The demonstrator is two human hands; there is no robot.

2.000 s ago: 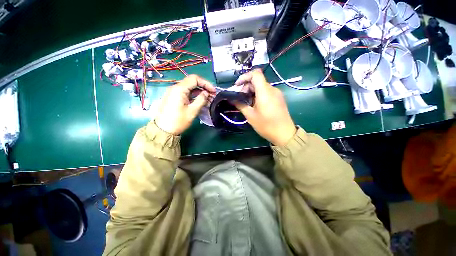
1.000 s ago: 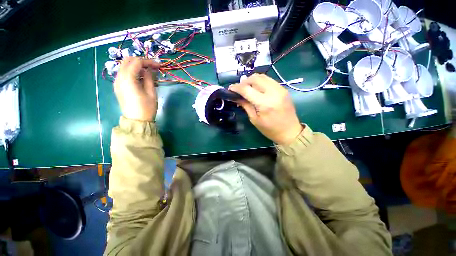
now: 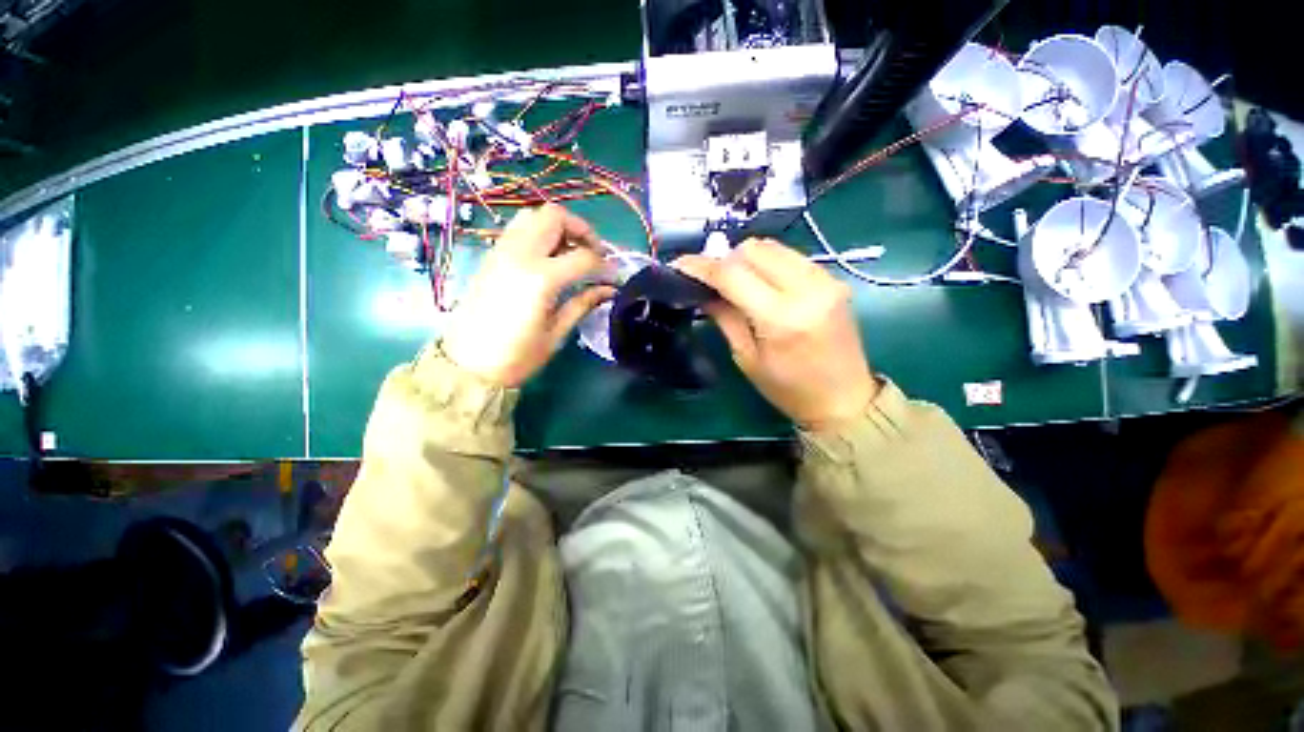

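Observation:
A black round housing [image 3: 652, 340] lies open side towards me in the middle of the bench, with a white round part [image 3: 598, 329] against its left side. My right hand [image 3: 789, 323] grips the black housing's upper rim. My left hand [image 3: 532, 292] is at its upper left, with thumb and fingertips close together near a thin pale wire; whether they pinch it cannot be told. Red and black lead wires with small white wired components [image 3: 415, 179] lie in a tangled pile at the left, and some leads run towards my hands.
A silver-grey metal box [image 3: 729, 122] stands behind my hands, with a thick black slanting shape [image 3: 894, 93] beside it. Several white housings [image 3: 1087, 250] stand at right, joined by wires. A clear plastic bag [image 3: 32, 300] lies far left. Orange clothing [image 3: 1227, 508] shows at lower right.
My left hand has come back from the wire pile to the black housing. My right hand has stayed at its rim. The bench scene has shifted slightly right in the view.

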